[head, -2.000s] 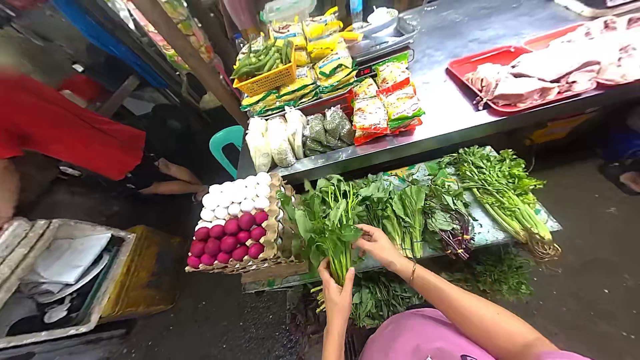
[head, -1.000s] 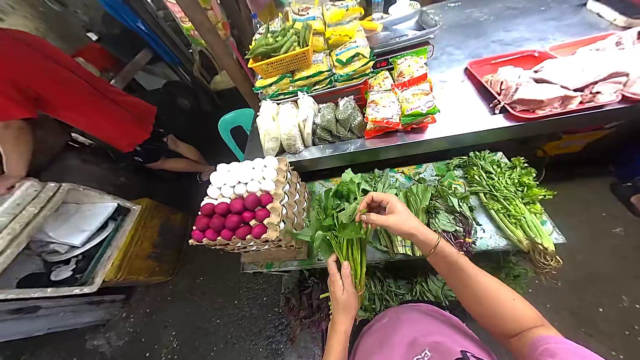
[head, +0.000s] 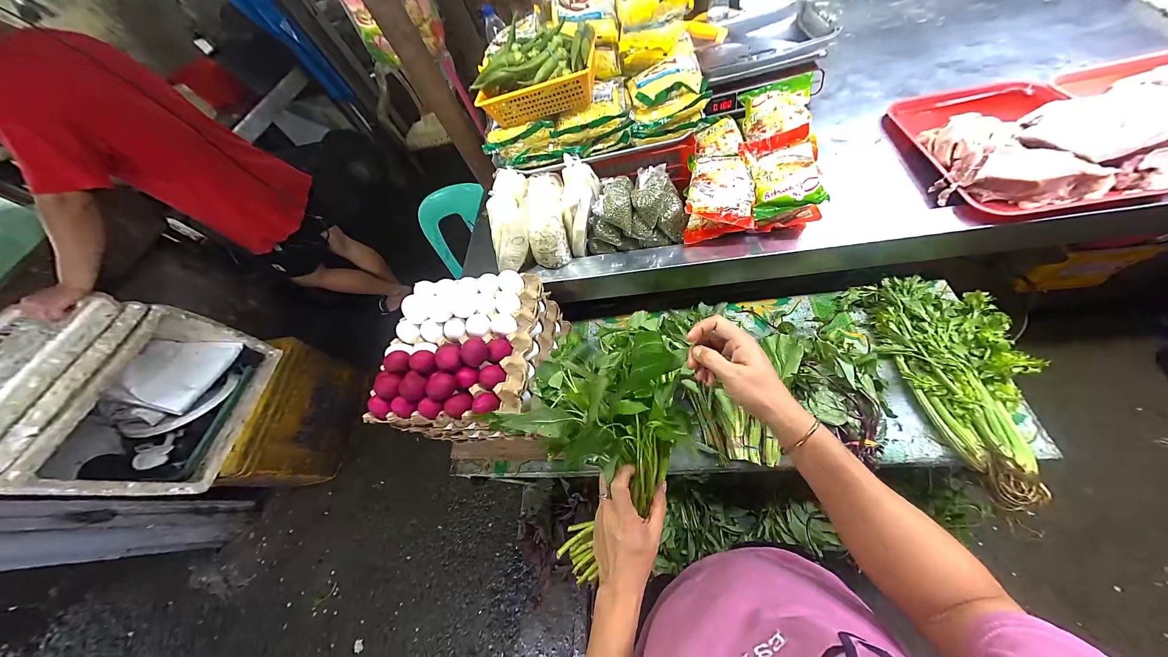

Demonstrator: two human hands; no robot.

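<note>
My left hand (head: 630, 525) is closed around the stems of a bunch of leafy greens (head: 620, 392), which stands upright with its leaves above the fist. At the right edge of those leaves, my right hand (head: 735, 365) has thumb and fingertips pinched together; whether a leaf is between them cannot be told. Behind and right of the bunch lie more tied greens (head: 739, 429), dark-leaved bundles (head: 844, 383) and celery with roots (head: 958, 383) on a low table. Left of the bunch, stacked cardboard trays (head: 538, 338) hold white eggs (head: 465, 306) and magenta eggs (head: 438, 379).
Beyond the greens, a metal counter (head: 657, 269) carries seasoning packets (head: 721, 182), bagged goods (head: 547, 219), a yellow basket of green pods (head: 538, 99), a scale (head: 766, 50) and red trays of raw meat (head: 995, 205). A foam box (head: 265, 365) and a person in red (head: 155, 137) are at left.
My right hand was lower beside the bunch two seconds ago and has risen to its leaves. My left hand still holds the stems. The person in red reaches farther into view.
</note>
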